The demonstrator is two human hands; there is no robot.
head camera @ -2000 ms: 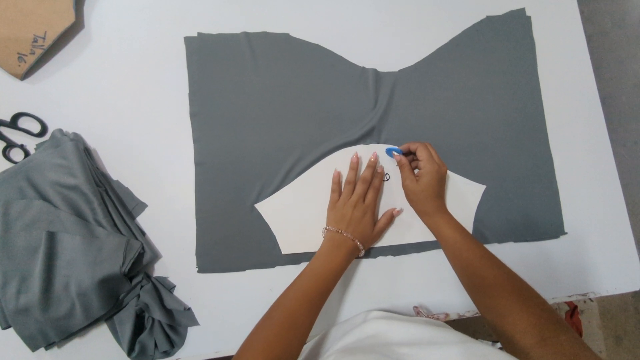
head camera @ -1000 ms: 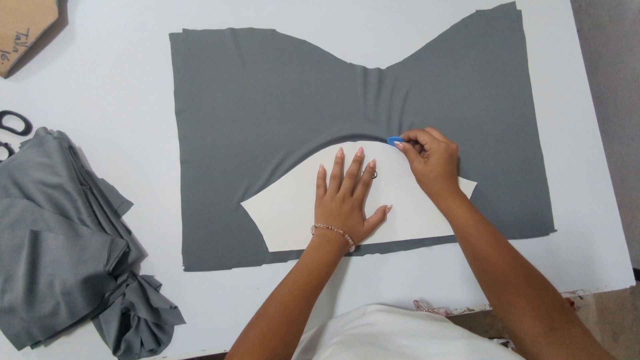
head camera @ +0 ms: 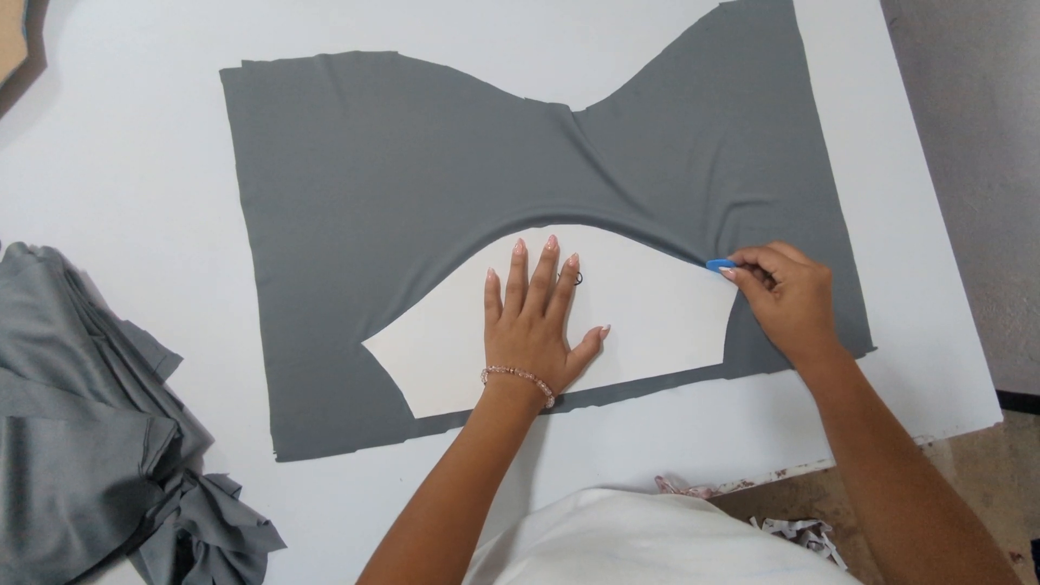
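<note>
Grey fabric (head camera: 390,179) lies spread on the white table, with soft folds above a white sleeve-shaped pattern piece (head camera: 650,309). My left hand (head camera: 536,325) lies flat on the pattern, fingers spread, a beaded bracelet at the wrist; it partly covers a small written mark. Between thumb and fingers, my right hand (head camera: 784,296) pinches a small blue piece, apparently tailor's chalk (head camera: 721,265), at the right part of the pattern's curved upper edge. A strip of fabric shows below the pattern's straight lower edge.
A rumpled pile of grey fabric (head camera: 73,390) lies on the table (head camera: 934,325) at the left. The corner of a brown card piece (head camera: 11,41) shows at the upper left. The table's edge runs down the right side, and white scraps (head camera: 800,536) lie below the near edge.
My right hand has moved right along the pattern's curved edge with the blue piece, down toward its right end. My left hand has stayed flat on the pattern. The scissors have left the view.
</note>
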